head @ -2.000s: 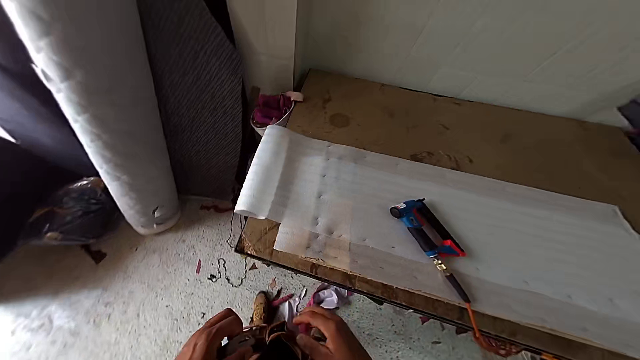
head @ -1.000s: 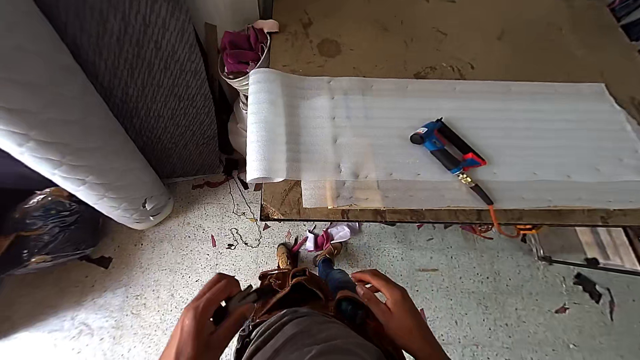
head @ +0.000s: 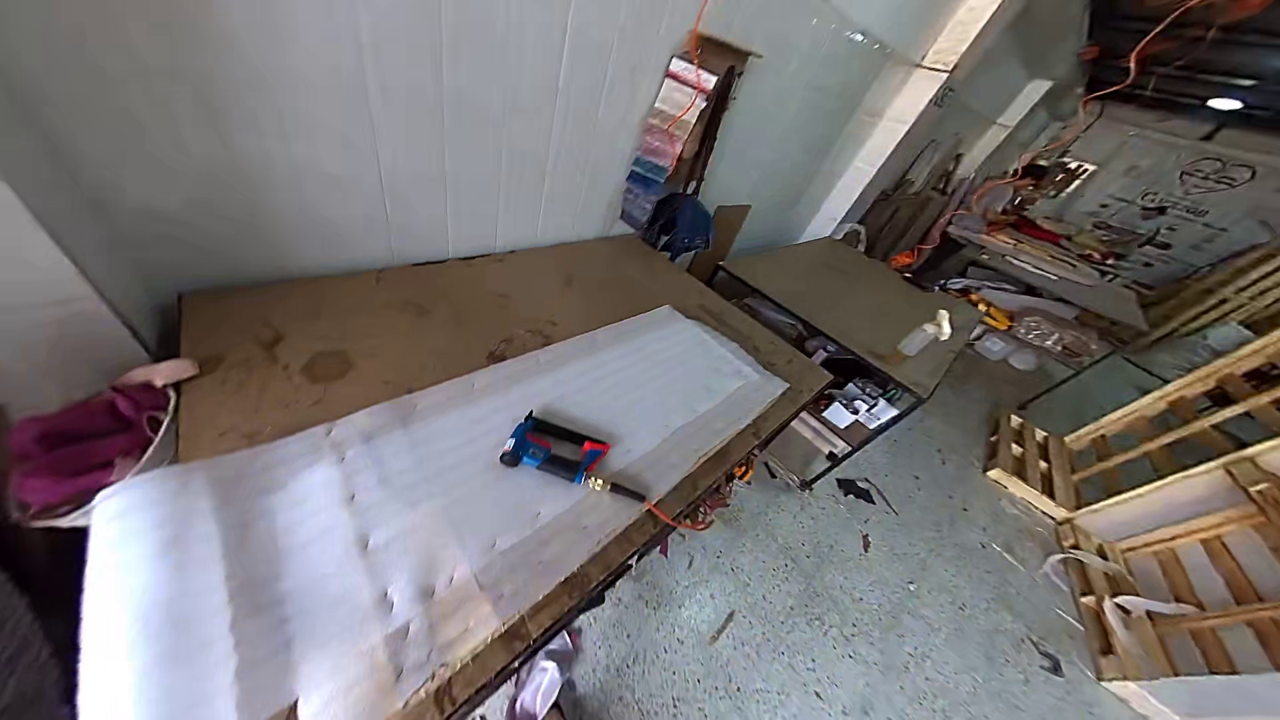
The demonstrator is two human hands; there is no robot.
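Neither my left hand nor my right hand shows in the head view now. A blue and black pneumatic staple gun (head: 555, 450) with red parts lies on a long sheet of white foam (head: 420, 500). An orange air hose (head: 675, 517) runs from its brass fitting over the table's front edge. The foam covers the front part of a brown-topped worktable (head: 430, 310), and its left end curves down in a thick fold or roll.
A white bin (head: 155, 450) with magenta cloth stands at the table's left end. Beyond the right end is a second table (head: 830, 290) with a spray bottle (head: 922, 335). Wooden slatted frames (head: 1170, 520) stand at right. Scraps lie on the speckled floor (head: 780, 610).
The view has swung up and to the right. Both hands, seen near my waist in the earlier frames, have left the view. The staple gun still lies on the foam.
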